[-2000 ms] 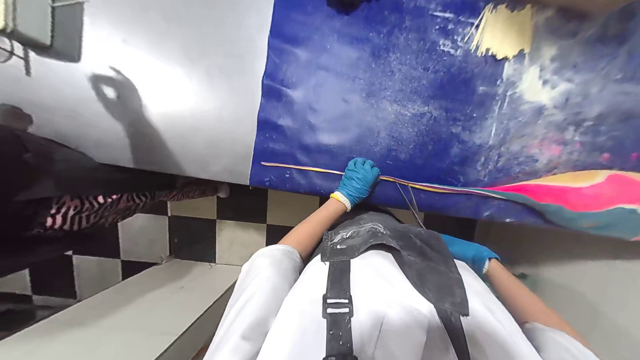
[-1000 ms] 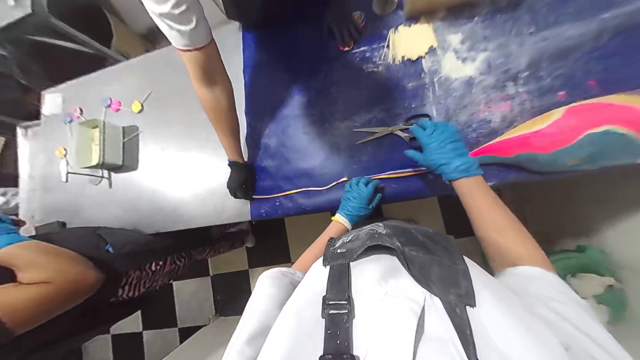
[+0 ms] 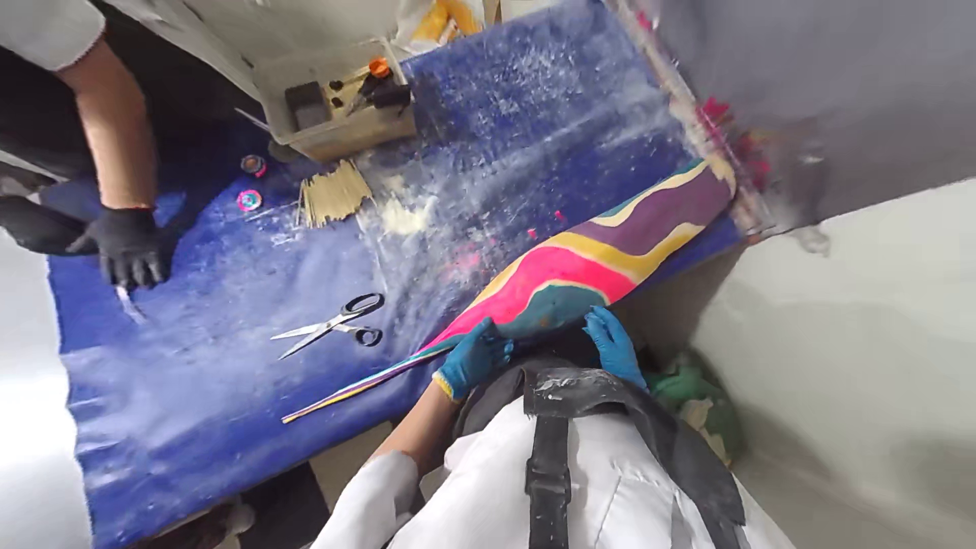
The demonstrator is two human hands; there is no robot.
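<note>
A large striped mass [image 3: 583,255], pink, teal, yellow and purple, lies along the near right edge of the blue-covered table and tapers leftward into a thin striped strand [image 3: 347,390]. At the lower side of its narrowing part is my left hand [image 3: 474,360], in a blue glove, its fingers apart against the teal stripe. Just beyond the table edge, my right hand [image 3: 614,347], also gloved in blue, has its fingertips beside the mass's lower edge and holds nothing. Black-handled scissors [image 3: 332,326] lie with spread blades above the strand.
A person's black-gloved hand [image 3: 131,248] is over a small pale strip [image 3: 131,305] at the left. Thin sticks [image 3: 334,197] lie in a pile below a plastic bin [image 3: 351,141] of tools. Two small round items, one a striped disc [image 3: 249,200], are nearby. White powder [image 3: 404,217] dusts the cover.
The view has swung right. My right hand has left the scissors, now lying on the cover, and is by the thick mass. The other person's hand is no longer at the strand's end.
</note>
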